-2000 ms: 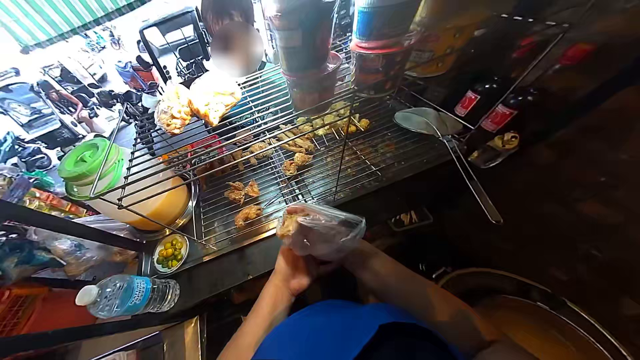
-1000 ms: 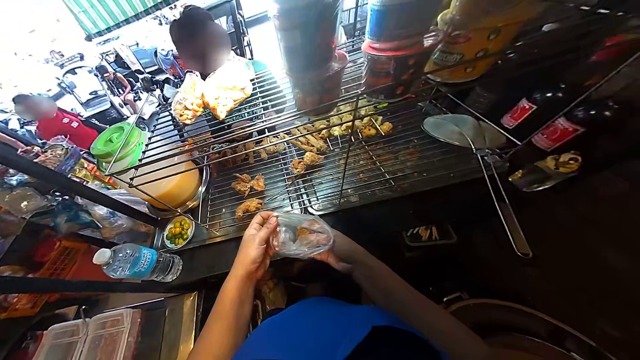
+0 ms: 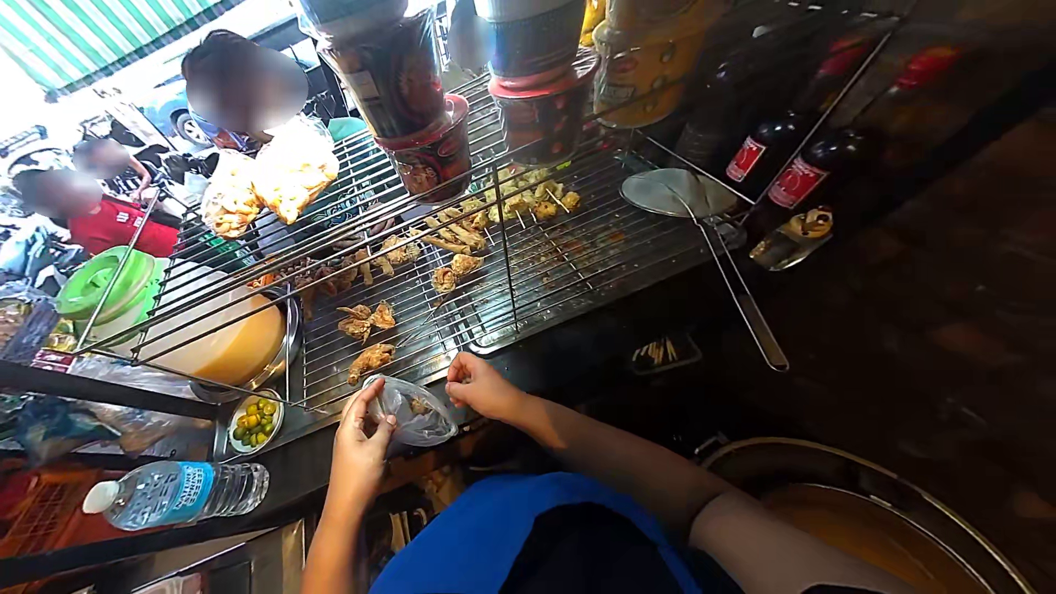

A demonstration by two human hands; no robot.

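A clear plastic bag (image 3: 417, 412) with a small piece of browned food inside hangs from my left hand (image 3: 365, 429), its rim pinched between thumb and fingers. My right hand (image 3: 478, 388) is just right of the bag, fingers curled; whether it grips the bag's edge cannot be told. Beyond my hands, pieces of fried chicken (image 3: 371, 361) lie on a wire rack (image 3: 330, 363). Farther back on it are more fried pieces (image 3: 455, 272) and skewered food (image 3: 528, 198).
A wire shelf above the food holds stacked tubs (image 3: 421, 148) and bagged snacks (image 3: 293, 169). A water bottle (image 3: 181, 495) and a bowl of small green citrus fruits (image 3: 256, 422) are left. A long-handled strainer (image 3: 676, 194), dark bottles and a large pot (image 3: 866, 528) are right. People stand beyond.
My right hand has come out from behind the bag to its right side. The bag, earlier held close between both hands, now hangs more open from my left hand.
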